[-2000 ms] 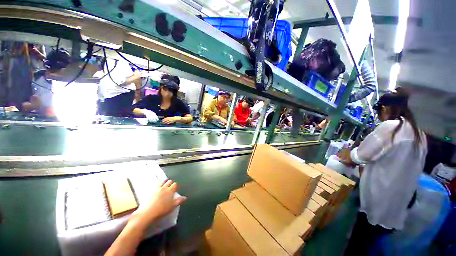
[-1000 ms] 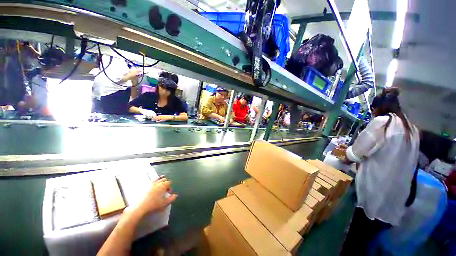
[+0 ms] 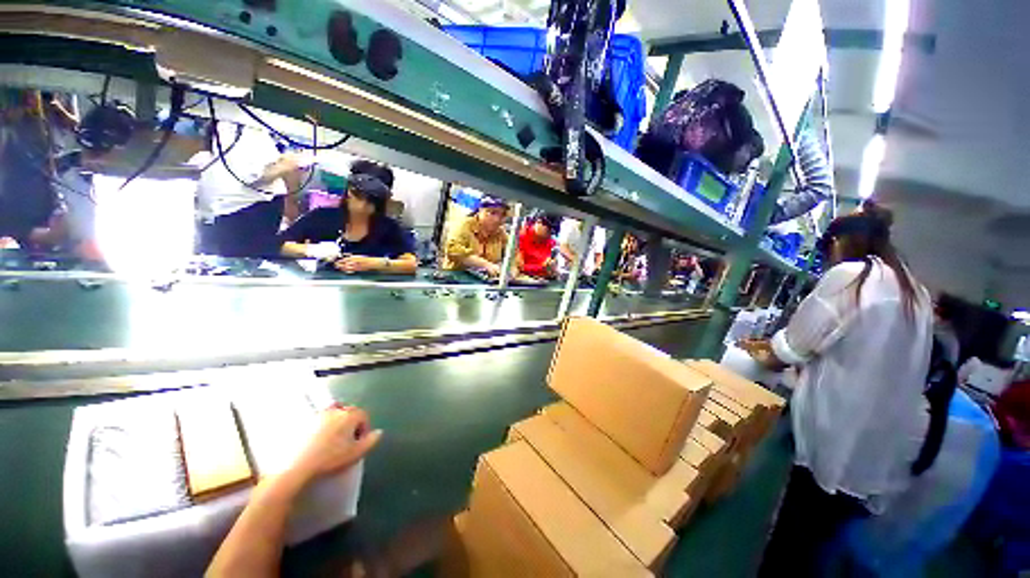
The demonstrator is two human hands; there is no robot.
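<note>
A white foam tray lies on the dark green surface at the lower left. A narrow plain brown inner box lies in it, beside a recess with contents under shiny, crinkled clear film. My left hand lies palm down on the tray's right part, its fingers curled at the far right edge and holding it. The underside of the grip is hidden. My right hand cannot be made out; a brownish blur at the bottom edge beside the tray is unclear.
Plain brown cartons stand in a row at the right, one lying higher on top. A green overhead shelf with a hanging black strap crosses above. A person in white stands at the right; others sit opposite.
The foam tray and my left hand on it have shifted left, more than the surroundings have. My hand keeps its place at the tray's right edge. The view has shifted slightly.
</note>
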